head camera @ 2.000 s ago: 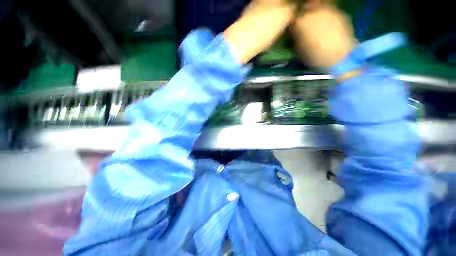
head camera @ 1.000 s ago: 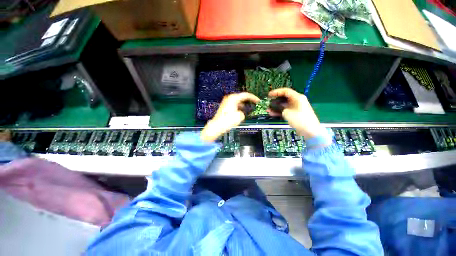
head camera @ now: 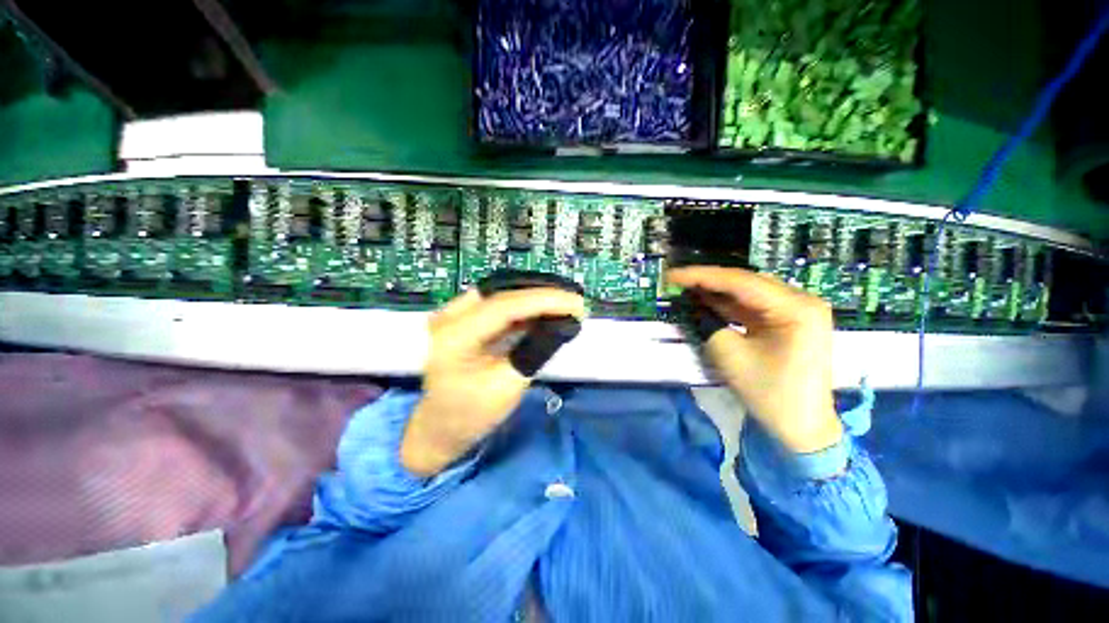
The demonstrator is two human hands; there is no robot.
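Note:
A row of green circuit boards point(head camera: 566, 250) with black blocks and pin rows lies along the rail. My left hand point(head camera: 480, 359), with black finger cots, is over the front edge of the middle board, fingers curled; whether anything is inside them is hidden. My right hand point(head camera: 778, 347) is at that board's front right corner, thumb in a black cot. A small greenish spot shows at its fingertips, too blurred to tell whether it is a held part. The right-hand board point(head camera: 851, 274) has upright light-green blocks near its front edge.
A black bin of blue-violet pieces point(head camera: 584, 79) and a bin of light-green blocks point(head camera: 821, 79) stand behind the rails. The white front rail point(head camera: 304, 341) runs before me. A blue cord point(head camera: 1034, 116) hangs at right. Neighbours' pink-purple sleeve point(head camera: 146, 450) and blue smock point(head camera: 1009, 462) flank me.
Both hands have come back from the green parts bin to the boards' front edge. The view has tilted down, and the boards and bins look larger.

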